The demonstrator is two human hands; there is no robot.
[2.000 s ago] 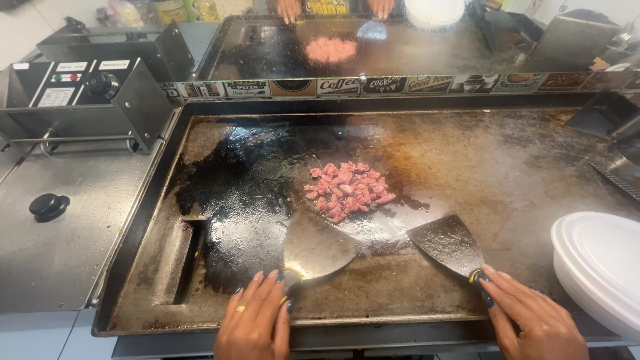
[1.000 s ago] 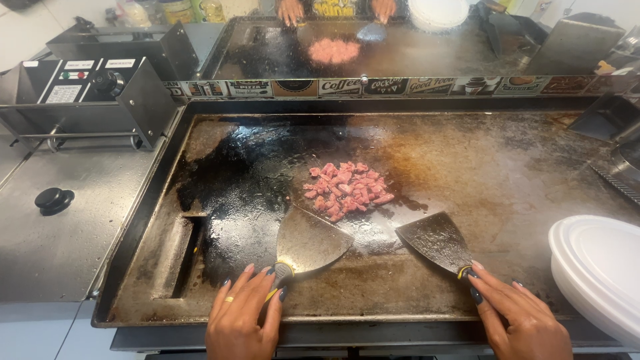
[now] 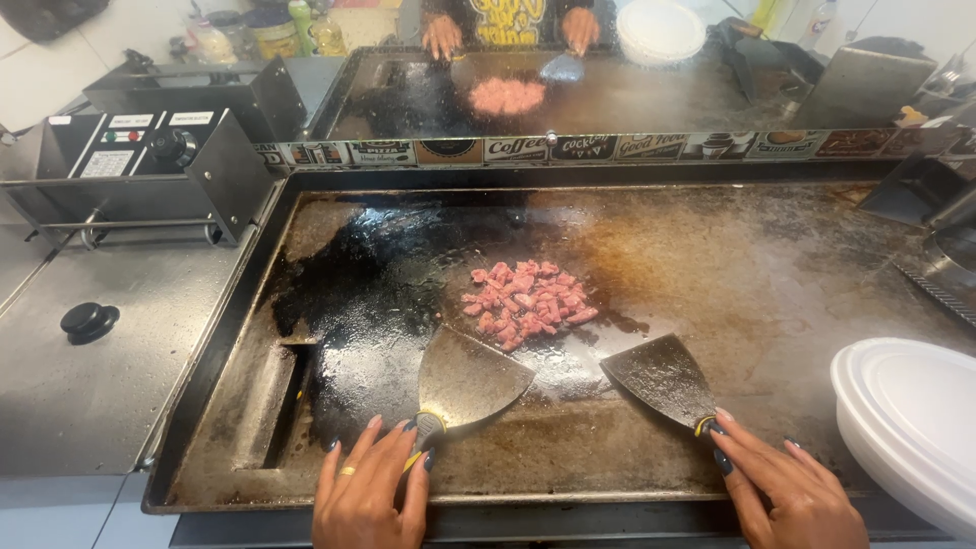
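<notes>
Diced raw-looking pink meat point(image 3: 530, 301) lies in a loose pile on the flat-top griddle point(image 3: 488, 473). My left hand point(image 3: 374, 488) holds the handle of a wide metal scraper point(image 3: 473, 377), whose blade rests on the griddle just below the pile's lower left side. My right hand point(image 3: 785, 488) grips a second metal scraper point(image 3: 662, 377) by its handle, the blade pointing up and left, to the lower right of the meat and apart from it. The palms are hidden from view.
White lidded plastic tubs point(image 3: 907, 427) stand at the right edge. Metal containers point(image 3: 915, 191) sit at the back right. A griddle slot point(image 3: 282, 404) opens at the left, beside a fryer point(image 3: 137, 168) and a black-knobbed steel lid point(image 3: 99, 381). A reflective panel point(image 3: 610, 84) rises behind.
The right scraper's blade has shifted slightly left since the earliest frame. Both hands keep their hold, and the meat pile looks the same.
</notes>
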